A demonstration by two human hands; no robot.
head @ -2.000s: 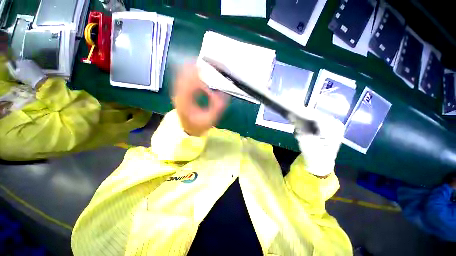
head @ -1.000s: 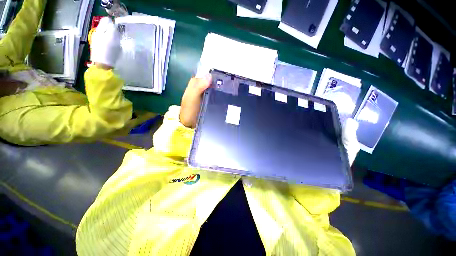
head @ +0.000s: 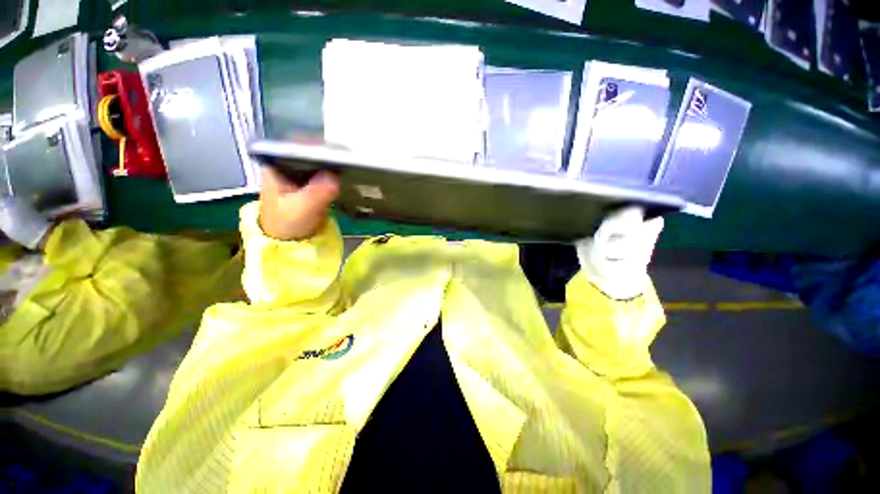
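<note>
A tablet back cover [head: 463,196] is held up in front of me, tilted nearly edge-on. Its dark inner face, with a small white square near the left end, is turned towards me and blurred. My left hand [head: 301,201], bare, grips its left end. My right hand [head: 619,249], in a white glove, grips its right end. Behind the cover, a stack of white separator sheets [head: 401,100] lies on the green bench [head: 299,87].
Three grey covers [head: 526,118] lie right of the white stack. Stacked covers [head: 198,121] and a red tape dispenser [head: 143,125] are on the left. Dark covers lie along the far right. A person in a yellow smock [head: 101,299] is at left; blue clothing [head: 849,289] shows at right.
The cover has tipped from facing me broadly to nearly edge-on, with both hands still on it. The view has shifted. The neighbour's gloved hand has left the red dispenser.
</note>
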